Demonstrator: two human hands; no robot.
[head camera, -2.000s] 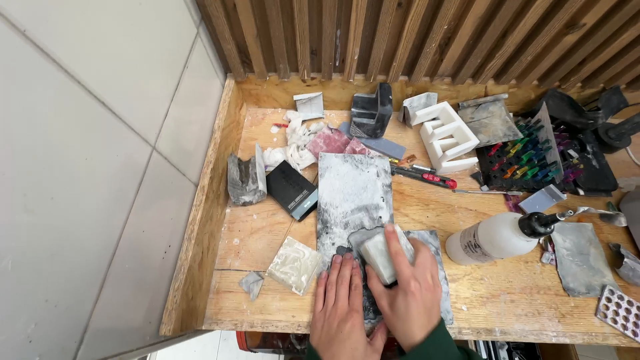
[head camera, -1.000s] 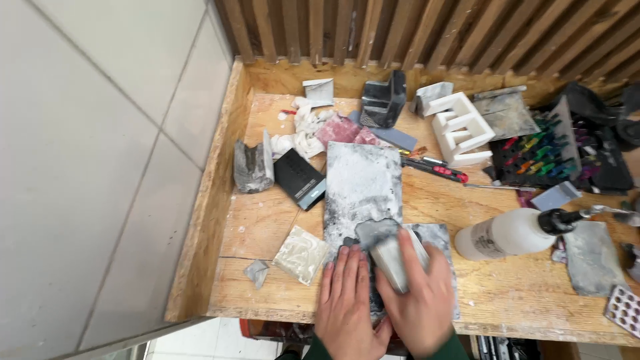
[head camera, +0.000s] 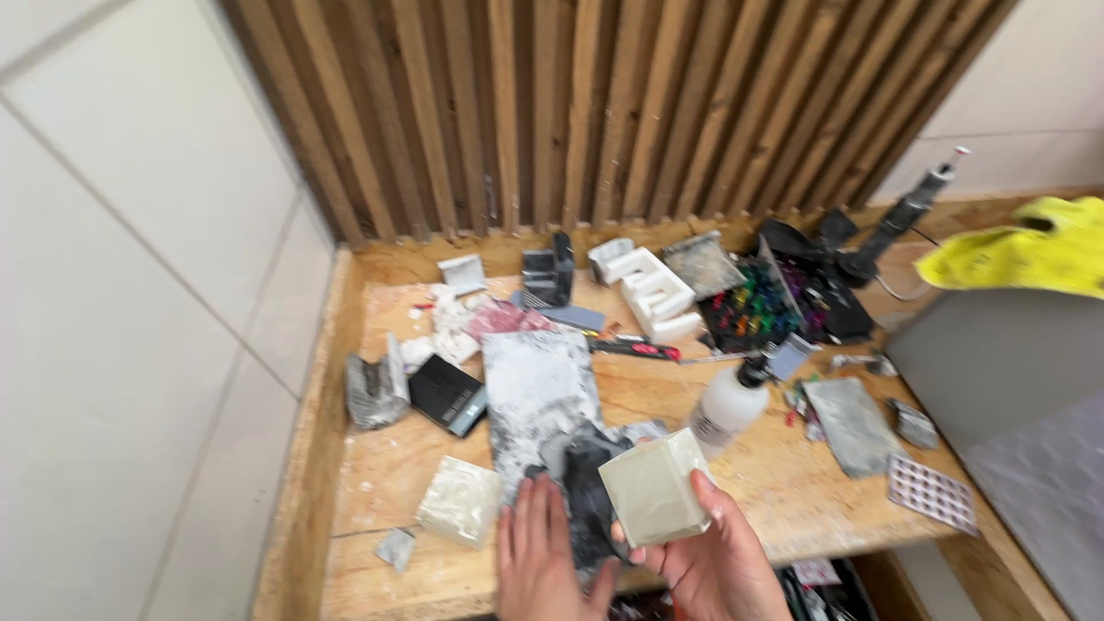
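My right hand (head camera: 724, 556) holds up a pale, squarish block (head camera: 655, 487), its broad flat face tilted toward the camera. Flat beneath my left hand (head camera: 543, 552) lies the lower part of a sheet of abrasive paper (head camera: 539, 371), whitened with dust at its far end and dark near my fingers; those fingers are slightly apart and hold nothing. A second pale block (head camera: 460, 502) with a rippled, shiny surface rests on the wooden bench to the left. Right of the sheet stands a white spray bottle (head camera: 729, 405) with a black top.
A black box (head camera: 447, 394), a curved grey piece (head camera: 376, 385), a red-and-black utility knife (head camera: 636, 348) and a white E-shaped block (head camera: 651, 293) lie around the sheet. Farther right are colourful small items (head camera: 755, 297), a blister pack (head camera: 931, 495) and a yellow cloth (head camera: 1026, 250). Wooden slats (head camera: 604, 112) rise behind.
My right hand has lifted the pale block off the abrasive paper and turned it. My left hand stays on the paper. The view has tilted up and shows more slats.
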